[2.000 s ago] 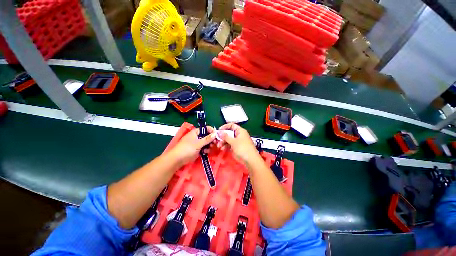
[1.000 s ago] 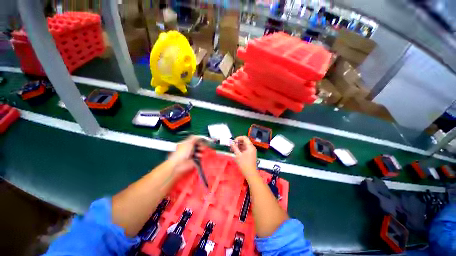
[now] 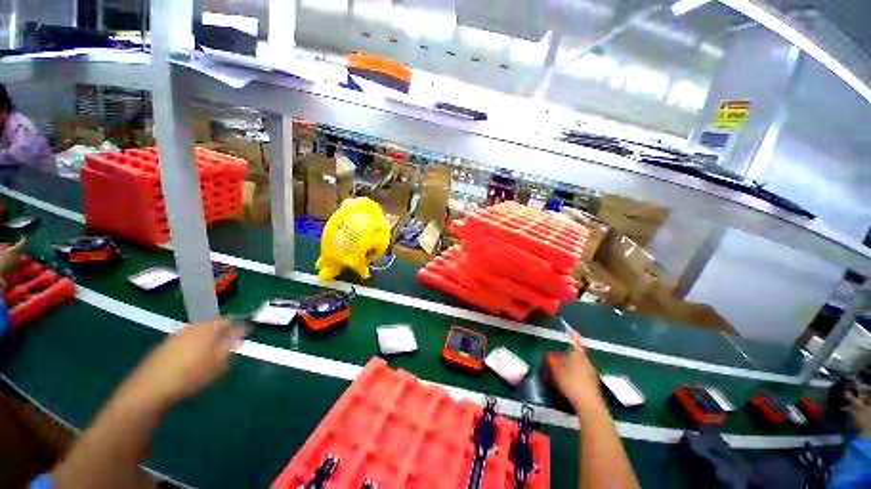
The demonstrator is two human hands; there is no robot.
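Observation:
The red-pink foam tray (image 3: 406, 420) lies at the near edge of the belt, cut off by the bottom edge. Black watches (image 3: 485, 435) lie in its pockets. My left hand (image 3: 196, 358) is blurred, left of the tray over the white guide line; something greyish shows at its fingertips, but I cannot tell what. My right hand (image 3: 573, 371) is stretched out over the belt, with a thin pale strip (image 3: 569, 329) at its fingertips. It partly hides an orange-rimmed box base (image 3: 552, 368). Another box base (image 3: 325, 310) has a black watch on it, beside a white lid (image 3: 276, 312).
More box bases (image 3: 464, 348) and white lids (image 3: 396, 338) line the belt. Stacked foam trays (image 3: 516, 258) and a yellow fan (image 3: 353, 239) stand behind. A metal post (image 3: 181, 191) rises at left; a shelf (image 3: 458, 129) crosses above. Another worker's hand (image 3: 857, 406) shows at right.
The view has tilted up. My hands have moved apart from above the tray, left hand to the left and right hand to the right. The watch seen in my left hand earlier is no longer distinguishable.

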